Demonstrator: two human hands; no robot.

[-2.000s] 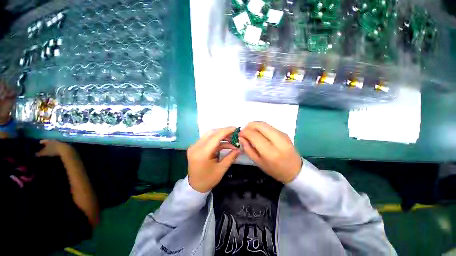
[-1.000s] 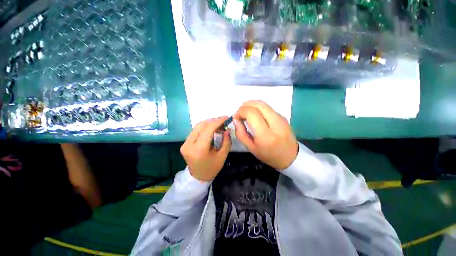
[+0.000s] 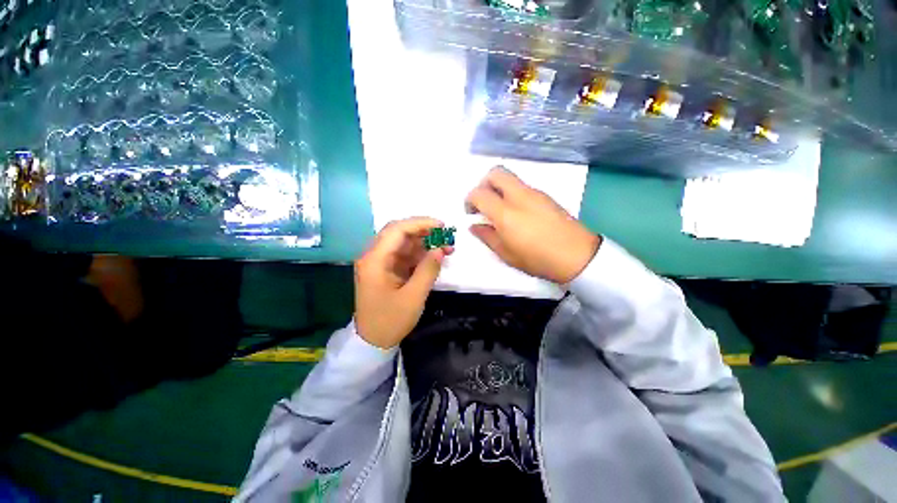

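Note:
My left hand (image 3: 395,280) holds a small green circuit board (image 3: 439,238) between thumb and fingertips, above white paper (image 3: 413,147) at the bench edge. My right hand (image 3: 531,226) is just right of the board and apart from it. Its thumb and fingers are bent toward each other. Whether a tiny part is between them cannot be told. The clear compartment tray (image 3: 590,133) stands ahead, with green boards (image 3: 669,18) in its far pockets and a row of gold-and-white parts (image 3: 657,102) at its near side.
A large round-pocket clear tray (image 3: 167,128) lies at the left, with copper-gold parts (image 3: 24,185) at its near left. A smaller white paper stack (image 3: 752,201) lies on the green bench at the right. A person's arm (image 3: 118,283) shows dimly at the left.
My right hand has moved off the board to the right. The board now shows its green face in my left hand. The view has shifted, and the neighbour's arm is less visible.

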